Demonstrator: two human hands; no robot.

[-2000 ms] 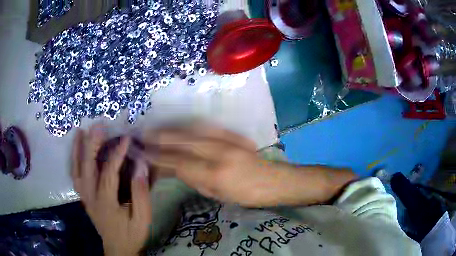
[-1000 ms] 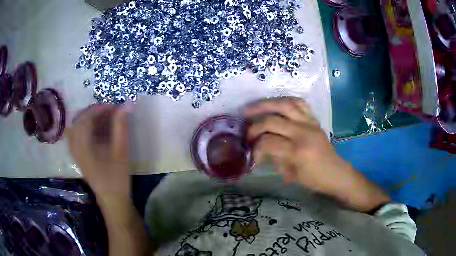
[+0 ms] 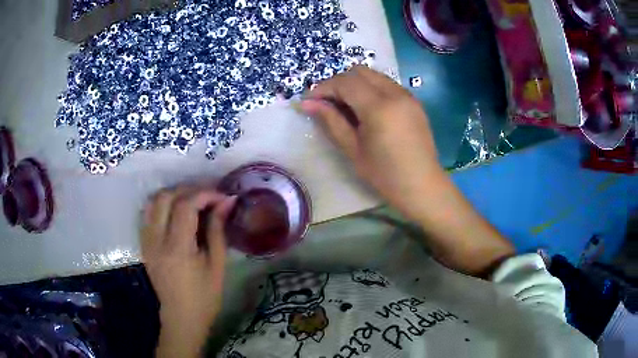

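Observation:
A plum flanged housing lies near the front edge of the white board, its round flange up with small holes around the tube. My left hand holds its left side with thumb and fingers. My right hand is at the right edge of the pile of small silver nuts or washers, fingers curled and fingertips at the pile. Whether a piece is between its fingertips cannot be seen.
Plum housings stand at the board's left. Another housing lies on the green surface, with a loose nut and clear plastic scraps. A pink printed carton of red parts is at right. A brown tray sits behind the pile.
My left hand has moved from the left onto the housing. My right hand has let go of the housing and moved up to the pile. The view has shifted. The earlier bright red part is gone.

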